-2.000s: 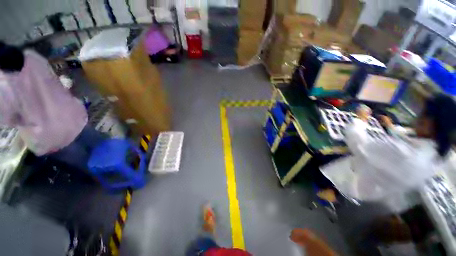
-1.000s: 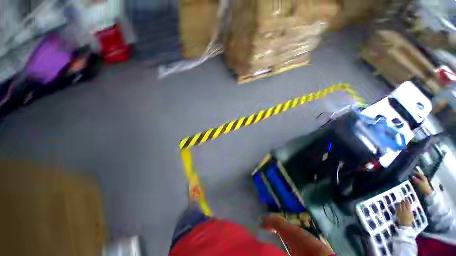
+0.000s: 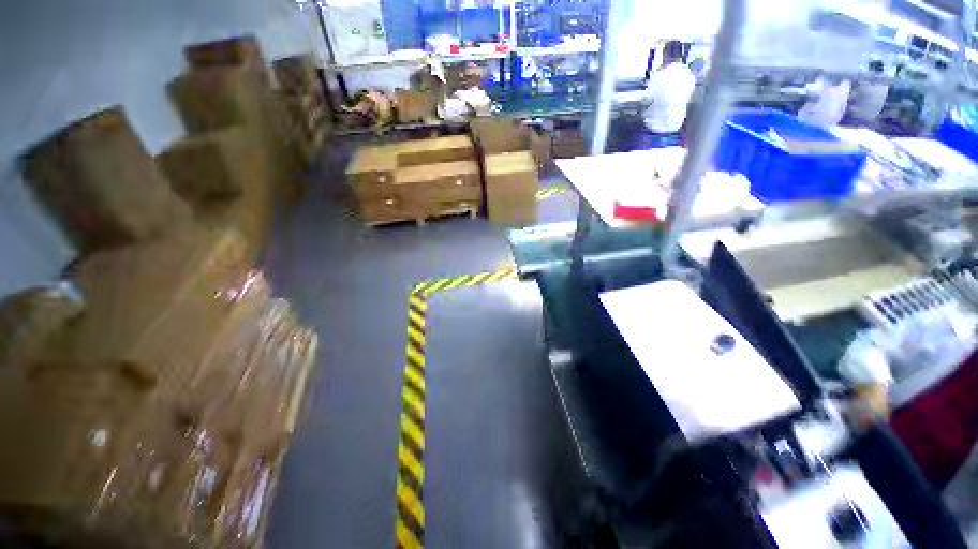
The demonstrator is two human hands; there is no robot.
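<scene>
Neither of my hands is in the picture. Nearest in front of me is the grey floor [image 3: 354, 354] with a yellow-black line [image 3: 412, 418]. On the right is a bench with the backs of monitors and a flat white panel [image 3: 697, 359] that has a small dark thing on it. On the left is a large stack of brown cartons [image 3: 161, 397]. The picture is partly blurred.
More cartons stand on a pallet [image 3: 418, 182] ahead. A blue bin [image 3: 788, 156] is on the right bench beside a metal post [image 3: 702, 129]. A person's hand and sleeve [image 3: 867, 375] show at the right, near a white tray [image 3: 917, 298]. Another person [image 3: 669, 94] stands far back.
My view has moved forward and turned right. The carton stack is now close on the left, and the floor line runs down the middle. The hand seen at the lower edge before is out of view.
</scene>
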